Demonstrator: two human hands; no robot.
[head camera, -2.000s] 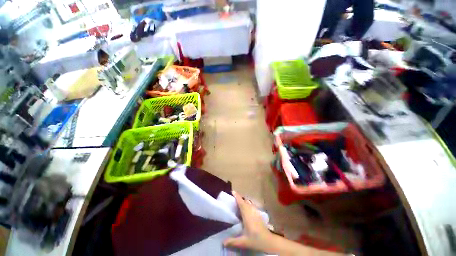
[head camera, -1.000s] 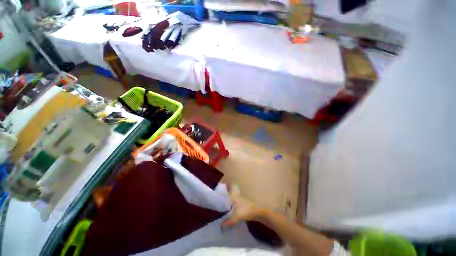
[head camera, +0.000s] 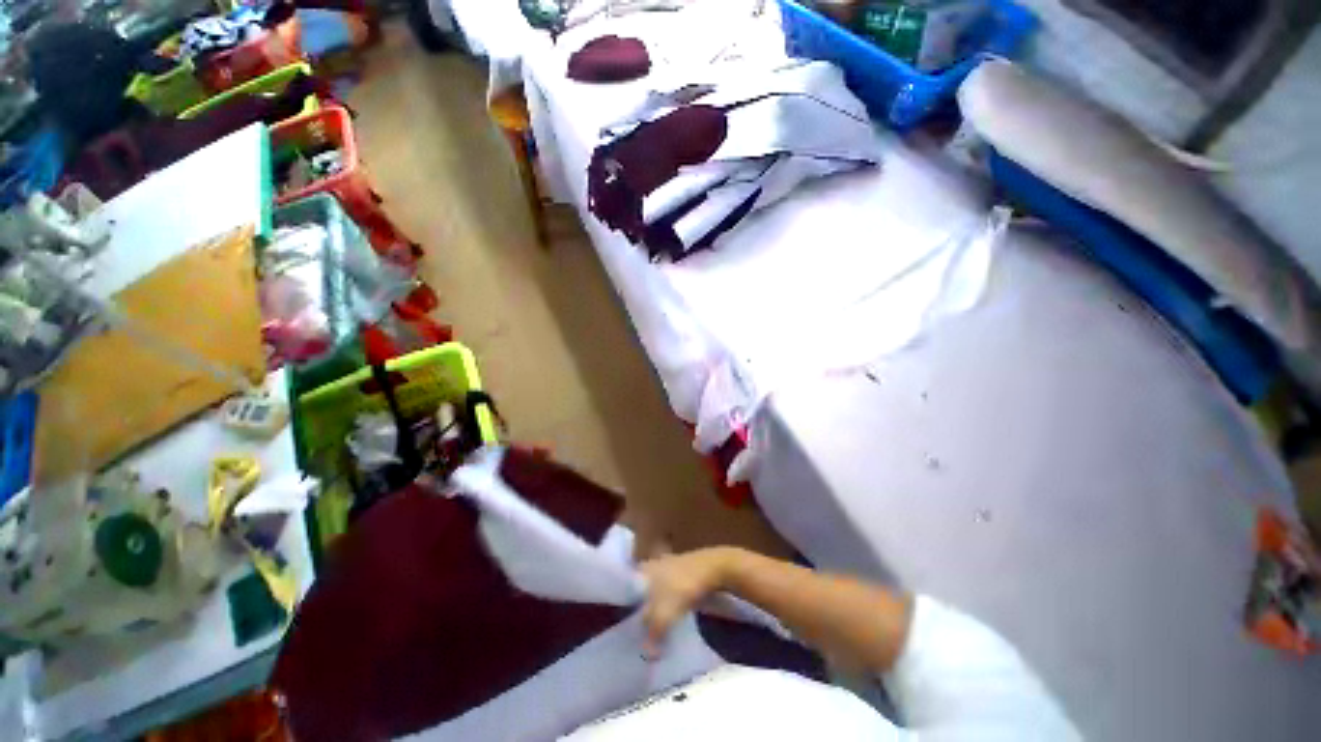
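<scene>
A bundle of maroon and white fabric panels (head camera: 449, 609) hangs draped in front of me at the bottom of the view. A folded white strip lies across the maroon. My right hand (head camera: 681, 592) comes in from the right, with a short white sleeve behind it, and grips the bundle at its white edge. The hand is slightly blurred. My left hand is not in view; anything under the bundle is hidden.
A long white-covered table (head camera: 927, 435) bears more maroon and white panels (head camera: 724, 167). A blue tray (head camera: 898, 87) and a long pale roll (head camera: 1130, 189) lie behind. Left are a machine table (head camera: 189, 203), a lime green basket (head camera: 391, 384) and a narrow aisle (head camera: 478, 247).
The view has turned from the aisle between sewing tables and moved up to the white-covered table. The bundle and my right hand have stayed together in front of me.
</scene>
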